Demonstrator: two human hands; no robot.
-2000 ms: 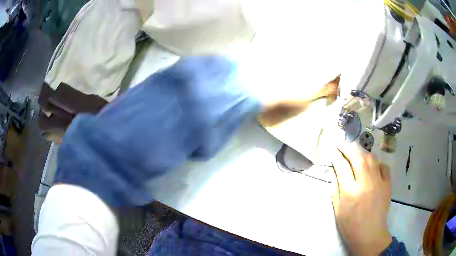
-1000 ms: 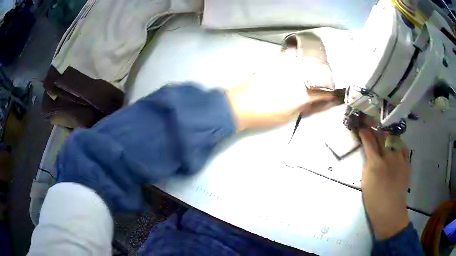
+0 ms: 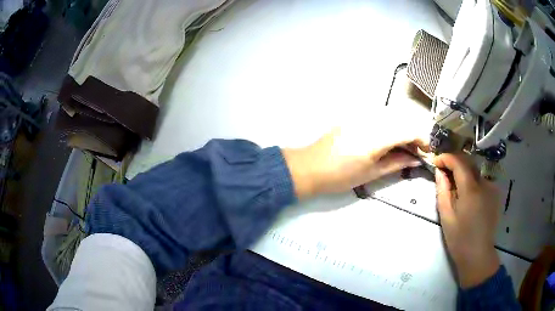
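Note:
A striped, ribbed brown band (image 3: 428, 64) shows behind the head of the white sewing machine (image 3: 487, 67). My left hand (image 3: 341, 163) reaches in from the left, its fingertips pinching a small edge of cloth (image 3: 426, 159) just in front of the presser foot (image 3: 440, 138). My right hand (image 3: 467, 209) is at the right of the foot; its thumb and forefinger hold the same small edge, close to the left fingertips. Most of the held cloth is hidden by the fingers and the machine head.
Beige garments (image 3: 137, 45) with overlapping dark brown ends (image 3: 112, 112) lie at the left of the white table (image 3: 292, 228). A pale bin (image 3: 58, 240) stands left of the table. An orange-brown ring (image 3: 538, 279) is at the lower right.
The light cloth at the back of the table has gone from view, and the band has turned and shifted up behind the head. My left hand has moved slightly down and right, towards my right fingertips.

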